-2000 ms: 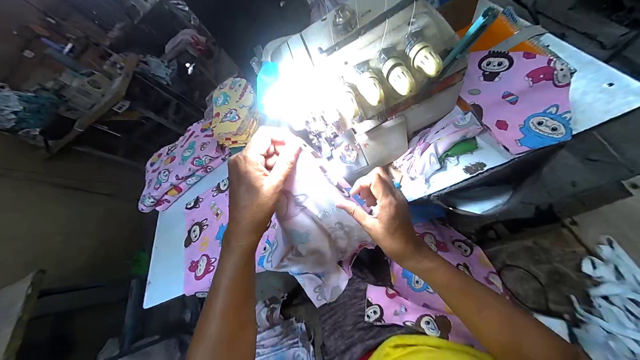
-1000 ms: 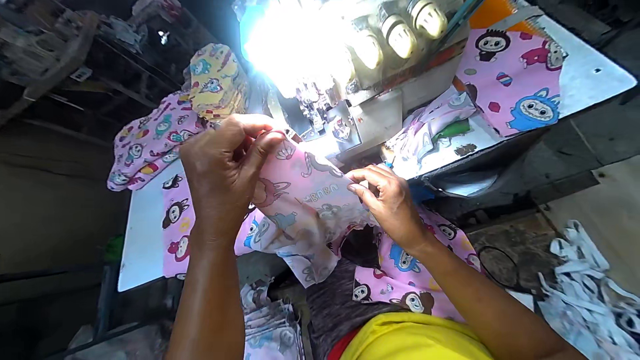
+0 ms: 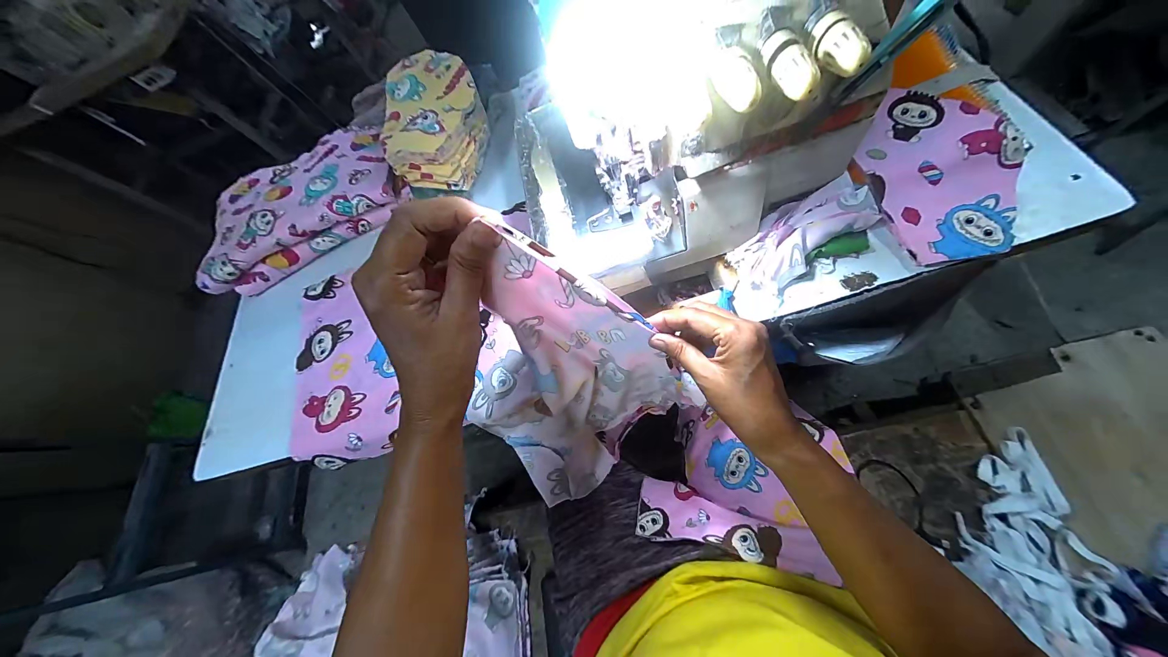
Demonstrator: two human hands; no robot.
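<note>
My left hand (image 3: pixel 436 274) pinches one end of the folded edge of a pink printed fabric piece (image 3: pixel 570 351), its pale reverse side facing me. The other end of that edge is between the thumb and fingers of my right hand (image 3: pixel 716 351), lower and to the right. Between them the edge runs taut on a slant, and the rest of the cloth hangs in folds over my lap. Just beyond the cloth stands a sewing machine (image 3: pixel 776 173), its needle area partly lost in the glare of a bright lamp. More pink printed fabric (image 3: pixel 730 465) lies across my lap.
Stacked yellow printed pieces (image 3: pixel 433 119) and a pink printed pile (image 3: pixel 301 205) lie at the back left of the white table (image 3: pixel 246 392). A pink piece (image 3: pixel 958 182) and crumpled scraps (image 3: pixel 794 237) are at the right. White fabric strips (image 3: pixel 1022 529) lie low at the right.
The fabric edge, near the machine's needle area two seconds ago, has come back toward me and is now stretched between my raised hands.
</note>
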